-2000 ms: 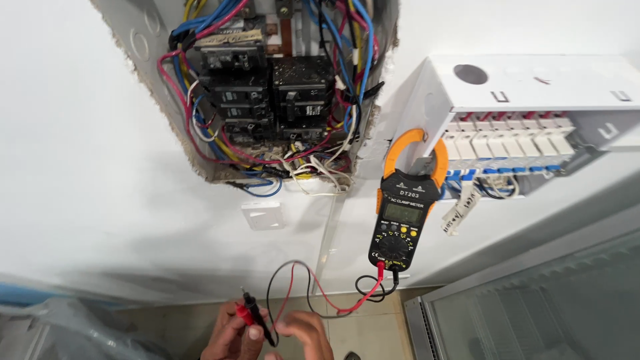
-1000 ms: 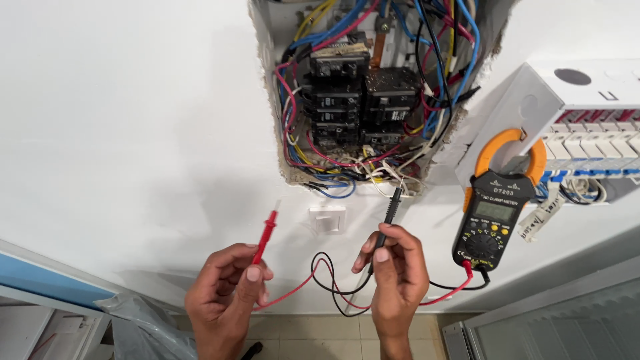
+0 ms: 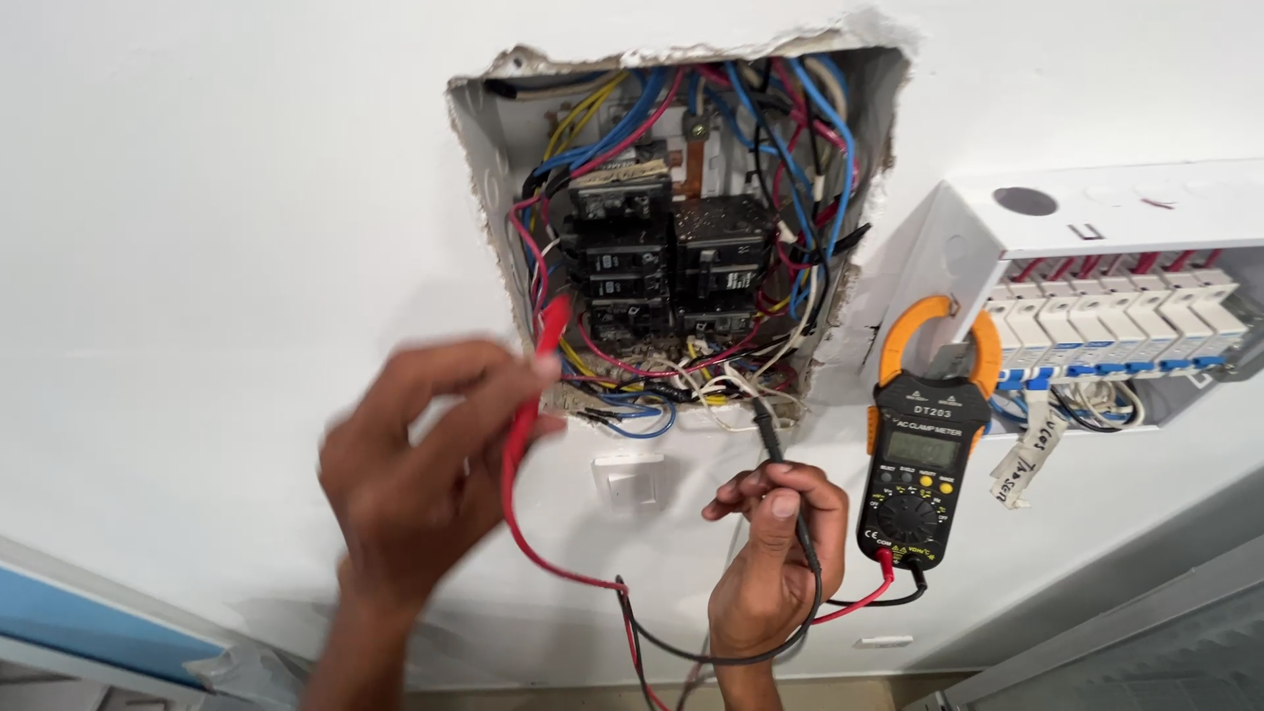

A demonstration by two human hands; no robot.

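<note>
My left hand (image 3: 425,474), somewhat blurred, grips the red test probe (image 3: 553,326), which points up at the lower left of an open electrical panel box (image 3: 481,188). Whether its tip touches anything cannot be told. My right hand (image 3: 780,553) holds the black test probe (image 3: 767,431) upright, its tip among white wires (image 3: 736,380) at the box's lower edge. Black circuit breakers (image 3: 622,262) sit in two columns inside, ringed by blue, red, yellow and black wires. A clamp meter with orange jaws (image 3: 913,474) hangs at the right; red and black leads plug into its base.
A white breaker enclosure (image 3: 1116,227) with a row of white breakers (image 3: 1106,326) is on the wall at right, a handwritten tape tag (image 3: 1032,449) below it. A white wall switch (image 3: 630,482) sits under the open box. A glass-fronted metal frame (image 3: 1136,632) stands lower right.
Both hands have come up from below with the probes. Since one second ago, the left hand has raised the red probe to the box. The view has shifted toward the panel.
</note>
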